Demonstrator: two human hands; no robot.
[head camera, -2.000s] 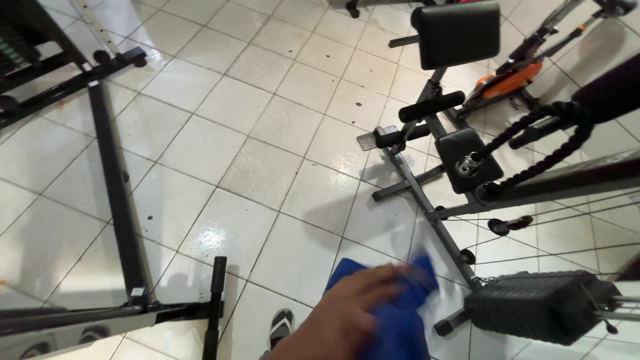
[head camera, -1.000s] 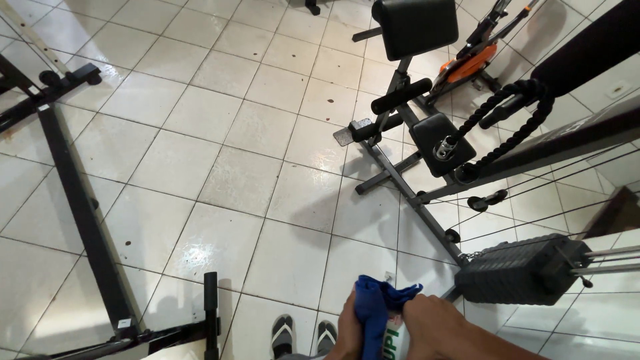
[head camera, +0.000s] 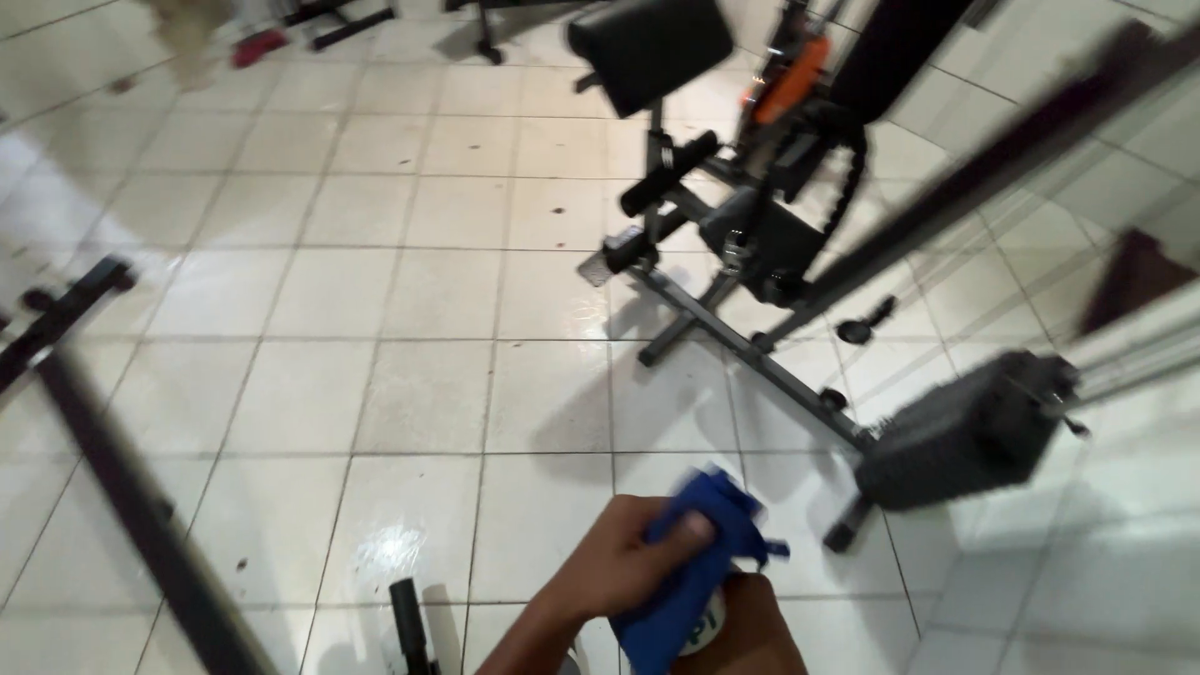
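A blue cloth (head camera: 689, 562) is bunched up at the lower middle of the head view. My left hand (head camera: 637, 553) grips it from the left, the thumb lying across its front. Behind the cloth's lower right side is my right hand (head camera: 750, 609), its fingers mostly hidden, so its hold is unclear. Between the cloth and the right hand shows part of a pale round print or object (head camera: 705, 623) with green writing.
A cable gym machine with a black weight stack (head camera: 975, 431), padded seat (head camera: 769, 234) and steel base frame (head camera: 741, 347) fills the right. A dark metal beam (head camera: 141, 516) lies along the left. A black handle (head camera: 409, 619) sticks up at the bottom. The floor is white tile (head camera: 422, 394).
The blue cloth was held upright between both hands a second ago; now the left hand lies across its front and the right hand is lower behind it. The view has swung.
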